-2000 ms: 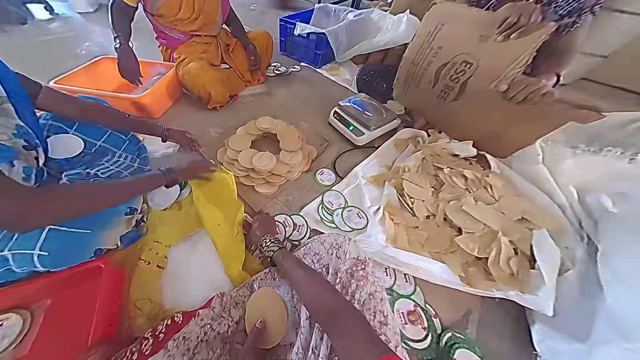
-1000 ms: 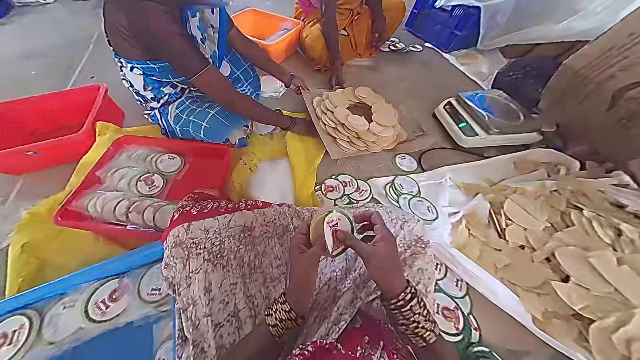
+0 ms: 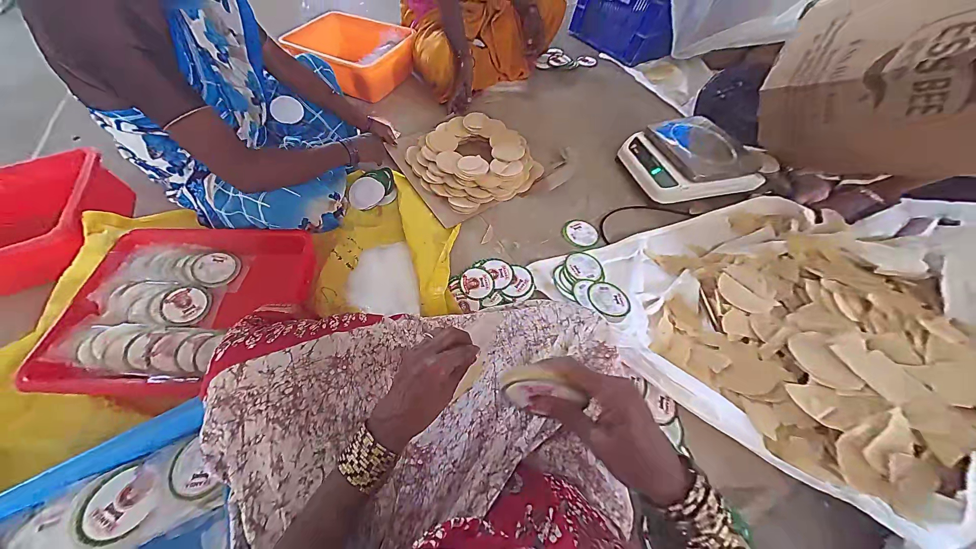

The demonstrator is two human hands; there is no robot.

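My right hand (image 3: 602,419) grips a small stack of round tan discs with a printed round label (image 3: 541,390) against it, above the patterned cloth (image 3: 305,412) on my lap. To its left, my left hand (image 3: 435,381) is raised over the cloth with curled fingers; whether something thin is between them is unclear. Beyond my knees lie loose round labels with green rims (image 3: 496,280), and more labels (image 3: 595,286) rest at the edge of a white sheet. That sheet (image 3: 717,404) bears a large heap of tan discs and broken pieces (image 3: 846,343).
A red tray (image 3: 282,267) of packed discs and a blue tray (image 3: 99,427) stand at left. Ahead, a co-worker's hand (image 3: 374,149) is near discs ringed on a board (image 3: 435,206). A digital scale (image 3: 686,164), cardboard box (image 3: 862,99), orange tub (image 3: 358,65) and another person are farther off.
My hands, together around a disc and label one second ago, are now apart, with the stack in the right. The view has swung considerably since the first frame.
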